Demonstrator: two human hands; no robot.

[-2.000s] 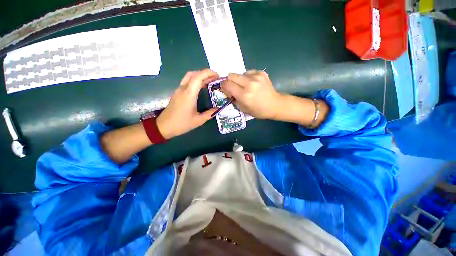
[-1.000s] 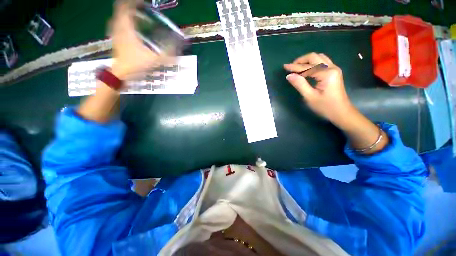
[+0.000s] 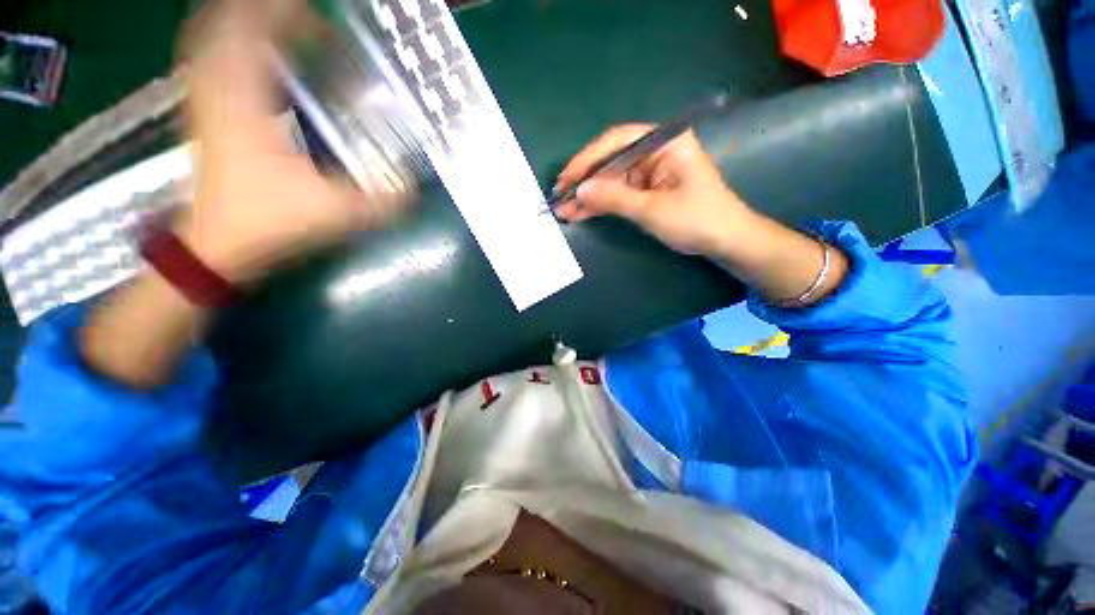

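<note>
My left hand (image 3: 246, 180) is blurred by motion at the upper left, with a blurred phone assembly (image 3: 354, 114) held between its thumb and fingers. The long white working sticker sheet (image 3: 474, 162) lies just right of the phone; grey shapes show on its far part and its near end is blank. My right hand (image 3: 654, 192) holds thin dark tweezers (image 3: 642, 147), their tip over the sheet's right edge near the blank end. Whether the tip holds a piece is too small to tell.
The spare sticker sheet (image 3: 90, 234) lies at the left, partly behind my left hand. A red parts bin (image 3: 859, 34) stands at the upper right, with light-blue sheets (image 3: 961, 114) beside it. Another phone unit (image 3: 30, 69) lies beyond the worn bench edge (image 3: 102, 132).
One second ago the tweezers lay folded in my right hand, away from the sheet; now they point at its edge. My left hand has brought the phone nearer the sheet. The camera view has turned.
</note>
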